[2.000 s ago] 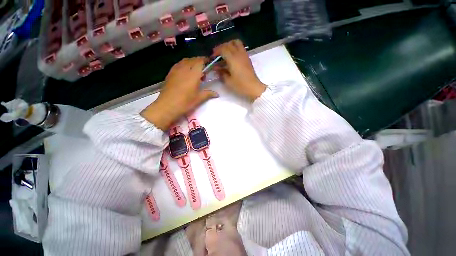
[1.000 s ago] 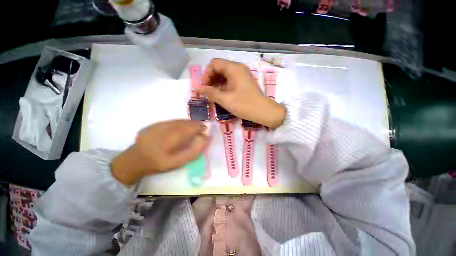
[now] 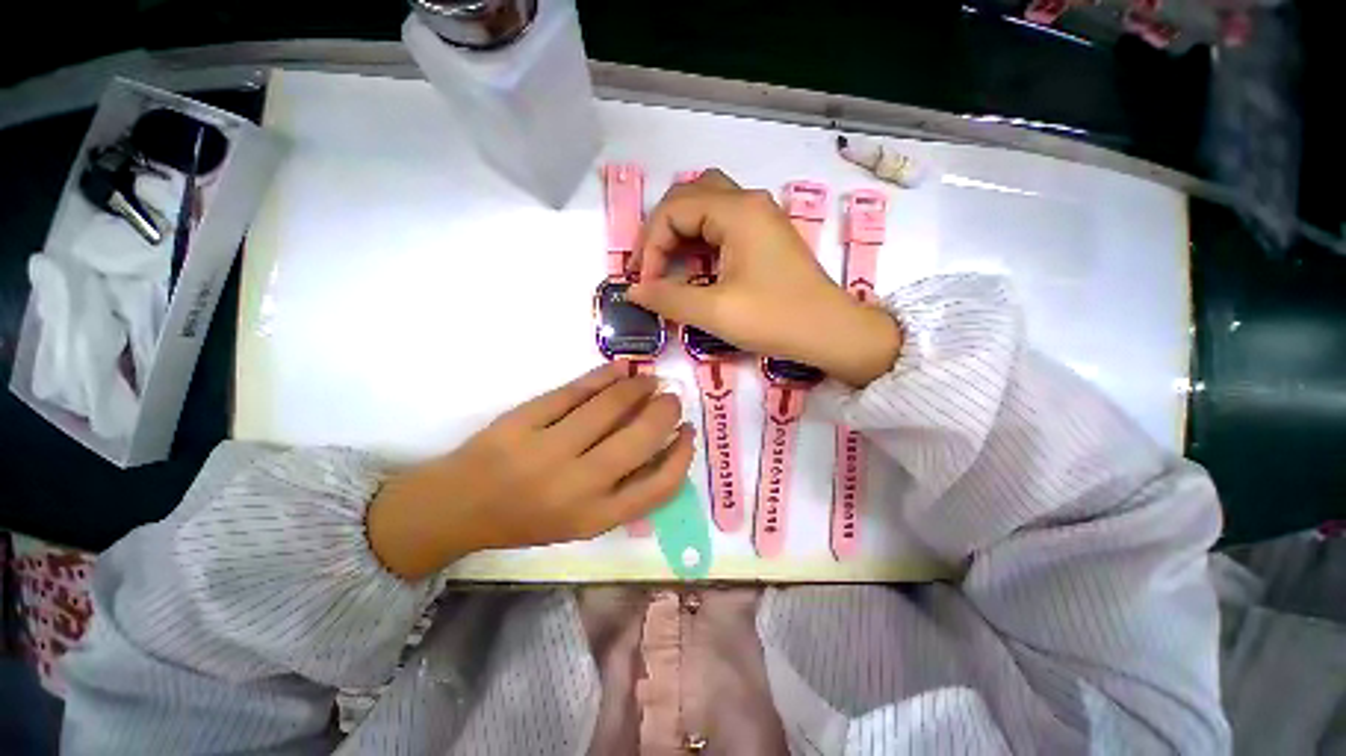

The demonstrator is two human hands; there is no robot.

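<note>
Several pink smartwatches lie in a row on the white board (image 3: pixel 384 296). My right hand (image 3: pixel 746 273) has its thumb and fingertip pinched at the top edge of the leftmost watch's dark screen (image 3: pixel 630 328). Whether a thin film is between them cannot be told. My left hand (image 3: pixel 539 473) lies over that watch's lower strap, fingertips just below its screen. The mint-green pry tool (image 3: pixel 681 535) sticks out from under my left hand. A small white cloth shows at the left fingertips (image 3: pixel 667 387). My right hand partly covers the middle watches.
A white parts box (image 3: pixel 222 266) with white wipes and dark tools is at the left. A translucent bottle (image 3: pixel 517 111) stands at the board's far edge. A small whitish tube (image 3: pixel 881 160) lies at the far right. Pink watches show at the top right.
The hands left the far edge of the board and came to the watch row. Over the last second, my left hand moved right to just below the leftmost screen; the view shifted.
</note>
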